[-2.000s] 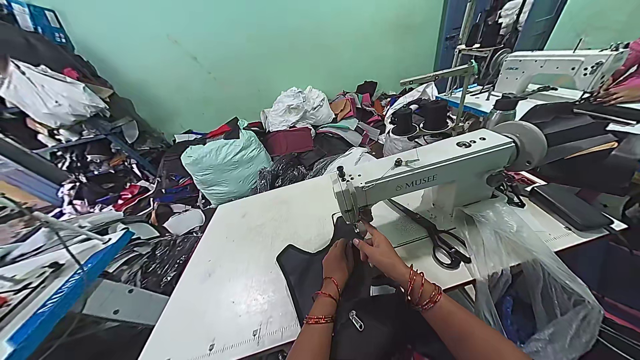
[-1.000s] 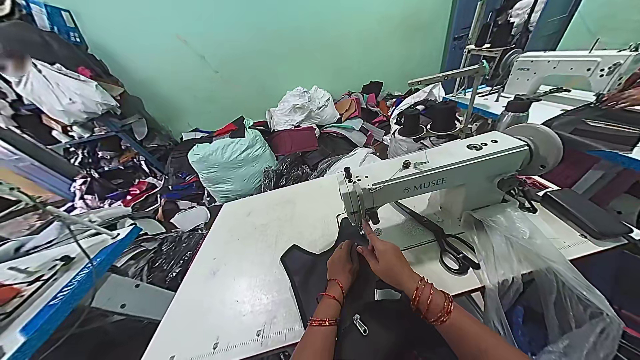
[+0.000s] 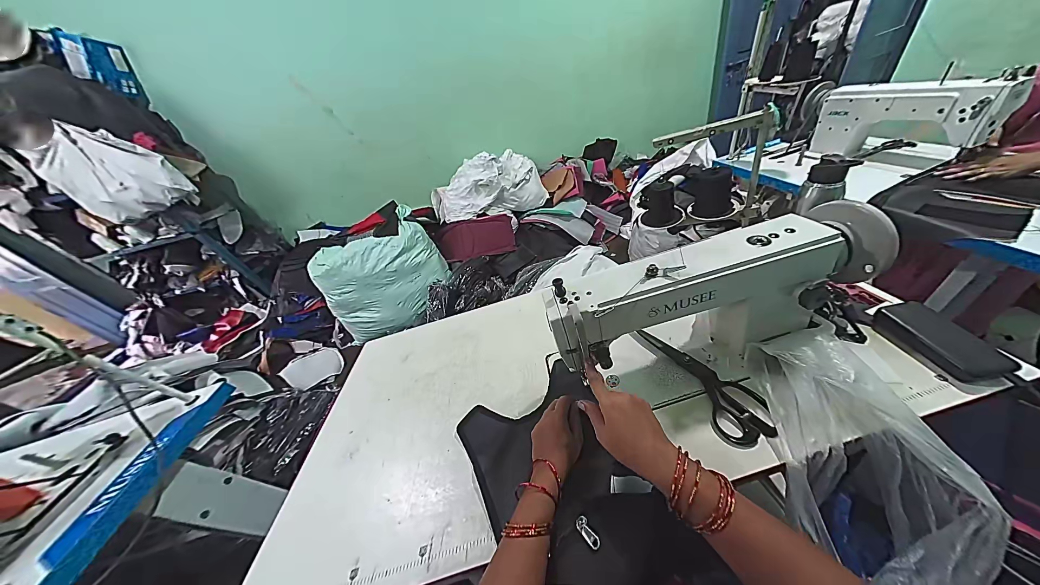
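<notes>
A black fabric piece [image 3: 508, 447] with a zipper pull [image 3: 587, 533] lies on the white table, its upper end beneath the needle area of the white Musee sewing machine [image 3: 699, 284]. My left hand [image 3: 557, 435] rests on the fabric below the needle, fingers bunched together; whether they pinch it is hidden. My right hand [image 3: 630, 426] lies beside it, also on the fabric, its index finger extended up to the presser foot area. Large black-handled scissors [image 3: 735, 406] lie on the machine bed right of my right hand.
A clear plastic bag [image 3: 886, 463] hangs at the table's right edge, near a black case [image 3: 942, 341]. Thread cones [image 3: 711, 192] stand behind the machine. Fabric scraps and a pale green sack [image 3: 379, 280] are heaped beyond the table. A co-worker's hand [image 3: 995, 166] is at another sewing machine [image 3: 918, 118].
My right hand's index finger now points up beside the needle area, where two seconds ago the fingers were bunched there. My left hand stays on the fabric.
</notes>
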